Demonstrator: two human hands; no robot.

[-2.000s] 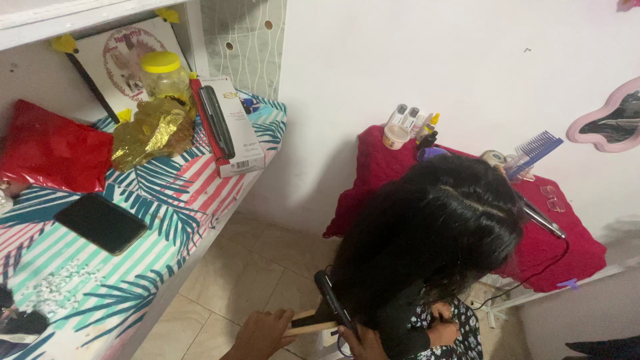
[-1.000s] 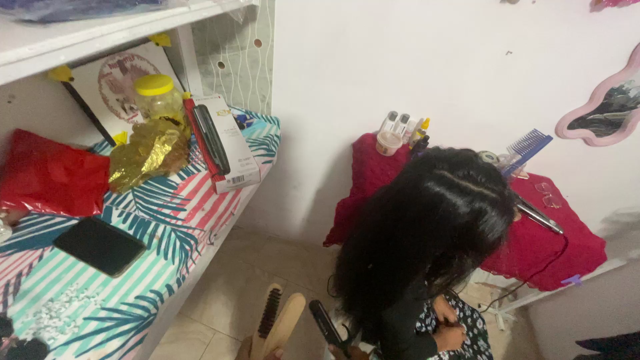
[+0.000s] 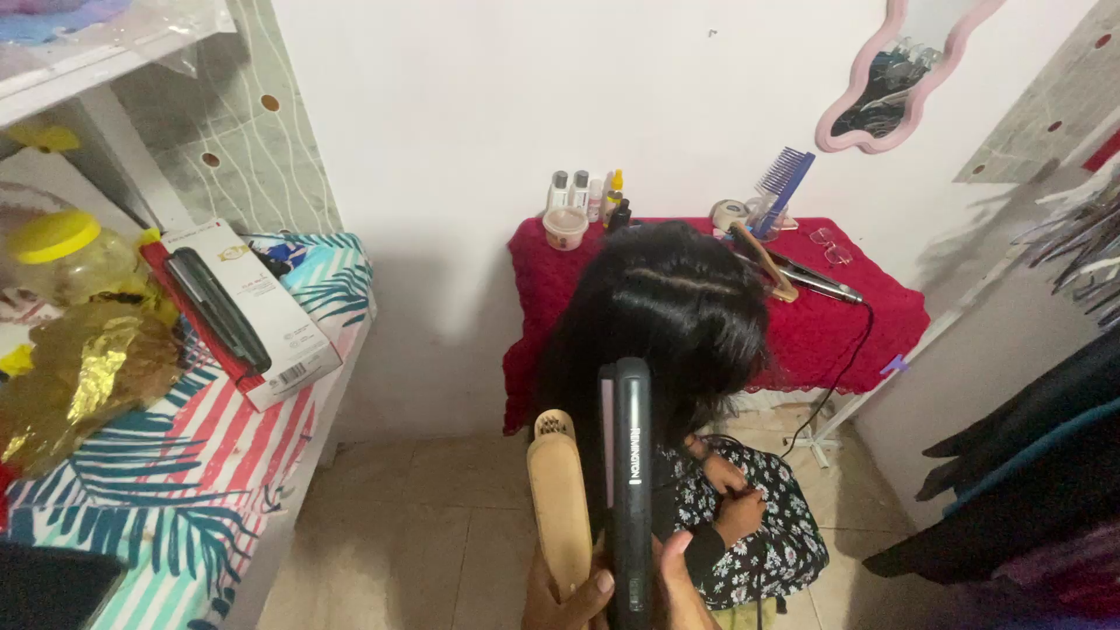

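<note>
My left hand holds a wooden hairbrush upright, its back toward me and some bristles showing at the top. Beside it, my right hand grips a black Remington hair straightener, whose plates stand slightly apart at the tip. Both tools are in front of a seated person with long dark hair, parted across the crown. No hair is visibly clamped in the straightener. That person's hands rest on a floral skirt.
A red cloth-covered table behind the person bears bottles, a tub, a blue comb and a corded styling tool. At left, a patterned counter holds a straightener box. Clothes hang at right.
The brush and straightener have risen from the lower edge of the view and now stand upright side by side. Two seconds ago they were crossed near the hair's lower lengths.
</note>
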